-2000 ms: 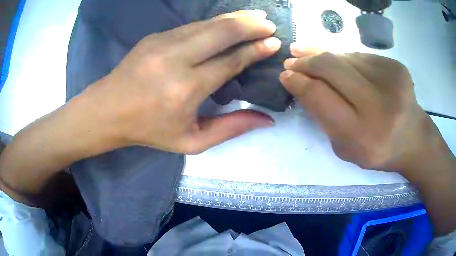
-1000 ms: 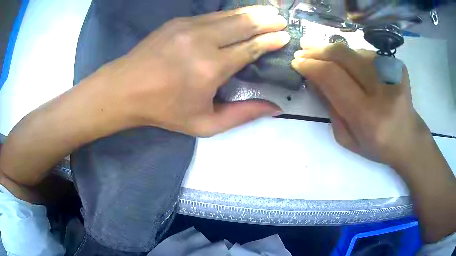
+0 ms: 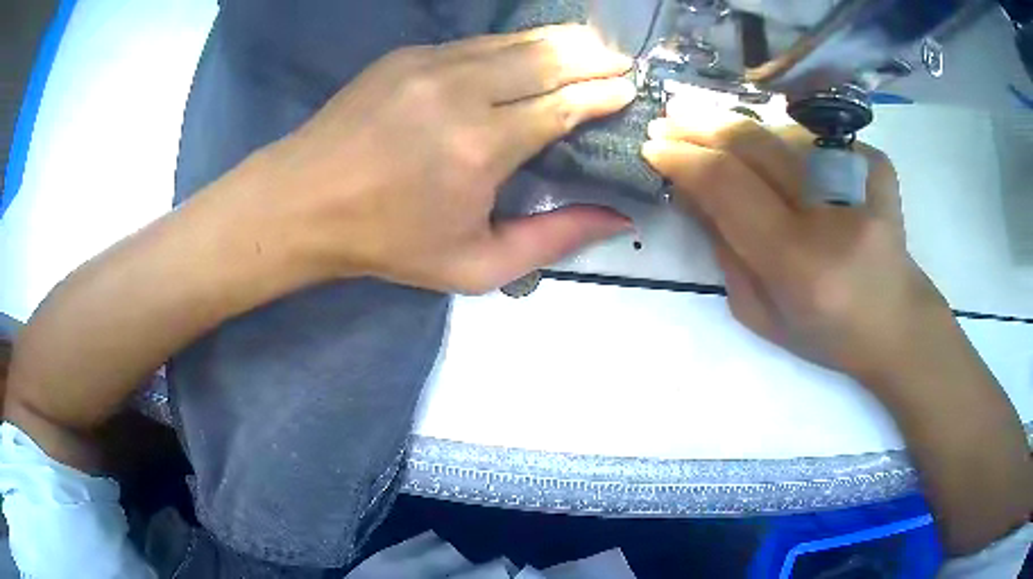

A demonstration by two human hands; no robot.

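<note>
The dark grey garment [image 3: 306,418] lies on the white table at left and hangs over its front edge. Its narrow end [image 3: 606,153] lies at the needle area. My left hand [image 3: 419,170] lies flat on this cloth, fingers pointing right, thumb apart below on the bed. My right hand [image 3: 804,226] has its fingertips at the cloth's right edge, just right of my left fingertips. The shiny presser foot area [image 3: 657,77] is right at the fingertips. Glare and fingers hide the needle and the exact finger contact.
The machine head [image 3: 872,40] fills the upper right. A round black knob with a grey tip [image 3: 836,170] hangs over my right hand. A measuring tape [image 3: 657,484] follows the table's front edge. A blue bin [image 3: 844,543] is at lower right, and a small grey rounded tab [image 3: 522,284] is below my left thumb.
The machine head has come into view at upper right since the oldest frame. Both hands and the cloth end now sit at the presser foot. The grey tab now shows below my left thumb.
</note>
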